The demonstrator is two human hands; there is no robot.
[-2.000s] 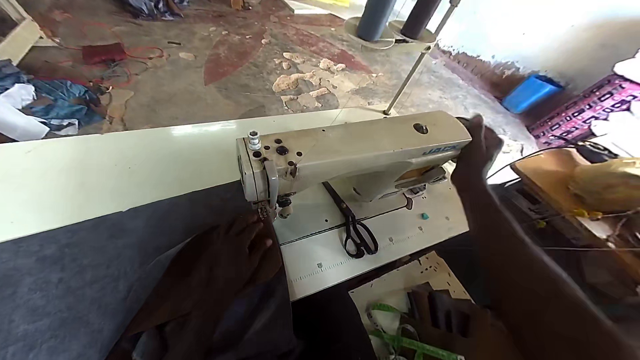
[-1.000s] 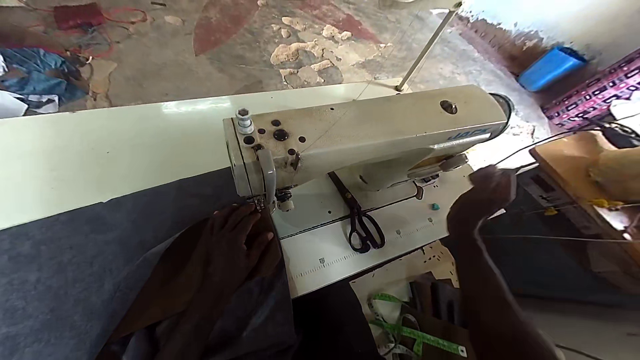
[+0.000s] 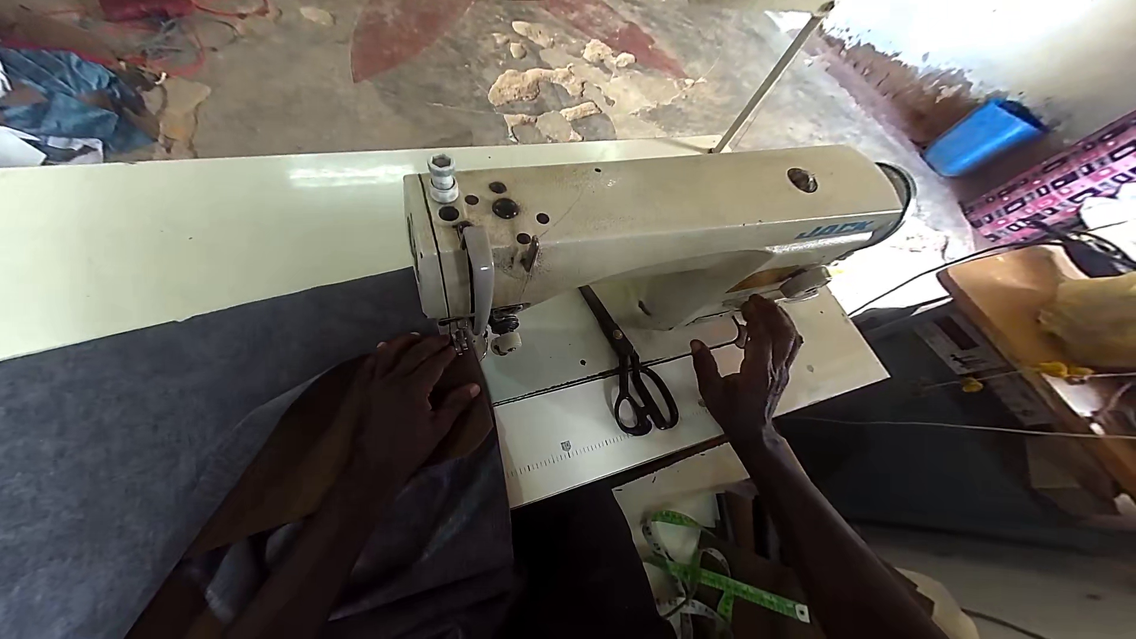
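A Jack industrial sewing machine (image 3: 674, 204) stands on a pale table. Dark grey fabric (image 3: 115, 435) spreads from the left up to its presser foot (image 3: 461, 337), with a brown piece of cloth (image 3: 293, 479) on it. My left hand (image 3: 404, 399) lies on the cloth just in front of the presser foot, fingers pressing it down. My right hand (image 3: 753, 368) is raised by the lever below the machine's arm, thumb and fingers apart, fingertips near the stitch dial (image 3: 806, 282). Black-handled scissors (image 3: 628, 373) rest on the machine bed between my hands.
A green tape measure (image 3: 710, 577) hangs over items below the table edge. At the right are a wooden table (image 3: 1012, 275) with a yellowish bundle and thin threads. A blue bucket (image 3: 985, 138) stands by the wall. Cloth scraps (image 3: 71, 102) lie on the floor at the upper left.
My right hand has left the handwheel at the machine's right end and moved left and down to under the arm. My left hand stays on the cloth by the presser foot.
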